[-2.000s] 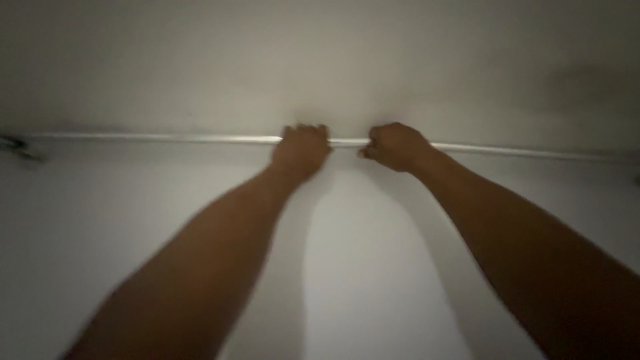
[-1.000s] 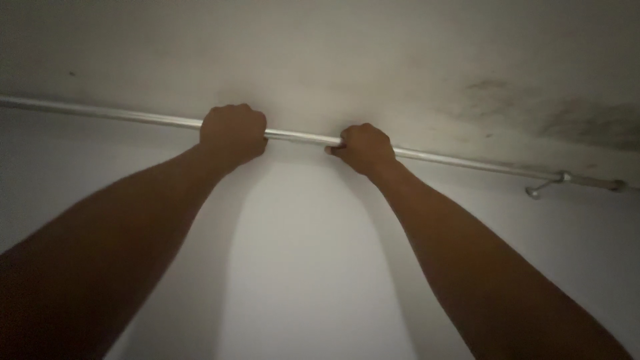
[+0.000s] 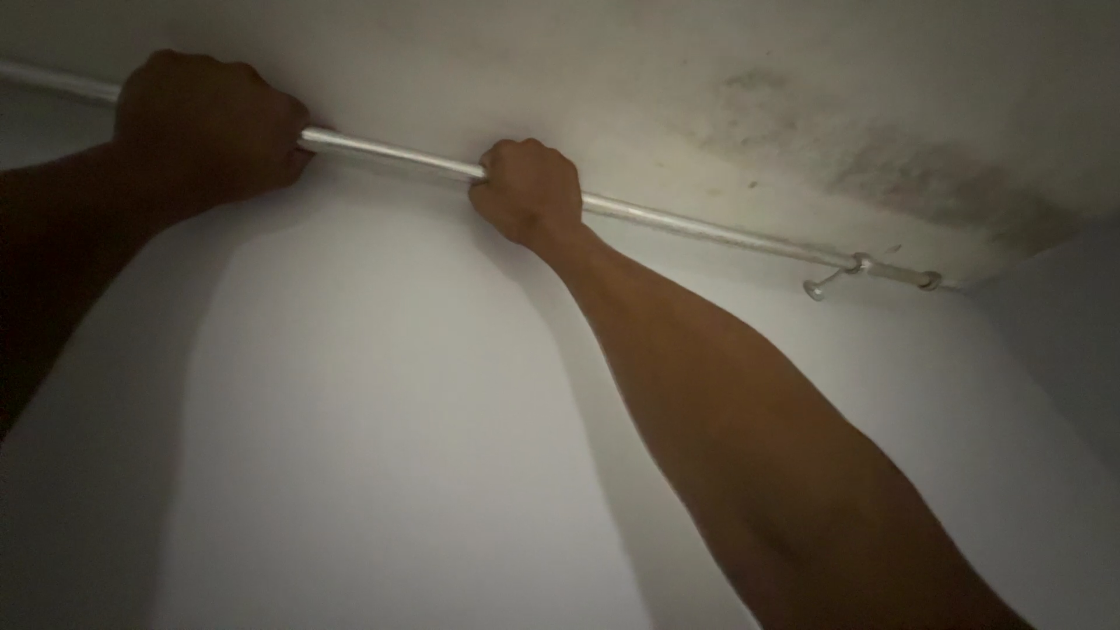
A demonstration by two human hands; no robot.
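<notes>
A shiny metal curtain rod (image 3: 717, 230) runs across the upper part of the head view, sloping down to the right, close below the ceiling. My left hand (image 3: 210, 122) is wrapped around the rod at the upper left. Further right along it, my right hand (image 3: 529, 188) grips the same rod with its fingers curled over. Toward the rod's right end sits a metal wall bracket (image 3: 818, 287) with a round base, and beyond it a ring-like end piece (image 3: 929, 280). The rod's left end lies out of view.
Above the rod is a pale ceiling (image 3: 630, 70) with dark stains (image 3: 954, 188) on the right. A white wall (image 3: 385, 420) is behind my arms and bears their shadows. At the right, another wall (image 3: 1067, 341) meets it in a corner.
The view has swung to the right, bringing the bracket and corner further into sight. Two seconds ago the fingers of my left hand lay looser over the rod; now they are closed around it.
</notes>
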